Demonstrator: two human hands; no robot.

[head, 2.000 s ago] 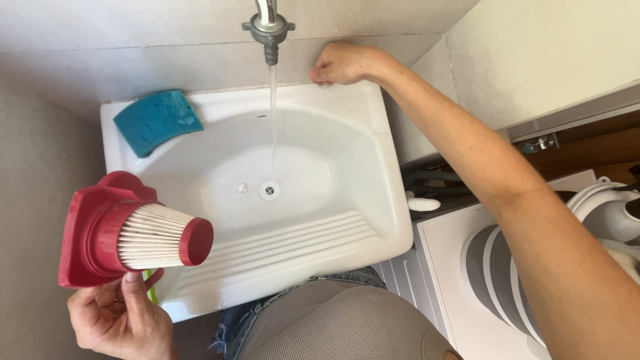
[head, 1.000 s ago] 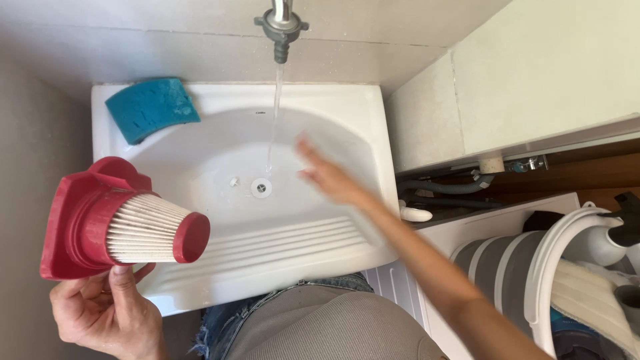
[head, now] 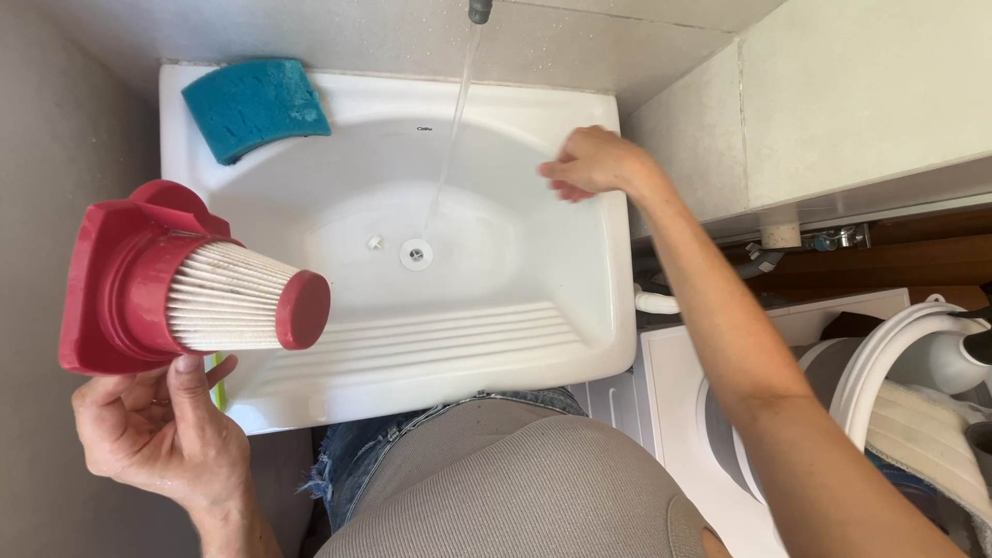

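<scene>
My left hand [head: 167,434] holds a red plastic vacuum filter [head: 225,298] by its flange, with the white pleated part pointing right over the left side of a white ceramic utility sink [head: 465,364]. My right hand [head: 593,164], slightly blurred, is over the sink's right edge, fingers bent toward the basin; nothing shows in it. Between the hands, a thin stream of water [head: 457,124] runs from the tap [head: 480,9] toward the drain [head: 416,254]. A blue foam sponge [head: 260,108] lies on the back left corner of the rim.
Near the drain lies a small white piece [head: 375,242]. A yellow-green strip [head: 219,384] shows at the sink's front left. On the right, a white basket or bucket [head: 845,380] holds a bottle and cloths on a white surface. Tiled walls border the sink, and a grey hose [head: 759,266] runs beneath the ledge.
My right hand was at the back right rim, then swung blurred over the basin, and is now at the right side. My left hand has kept hold of the filter. The view has shifted.
</scene>
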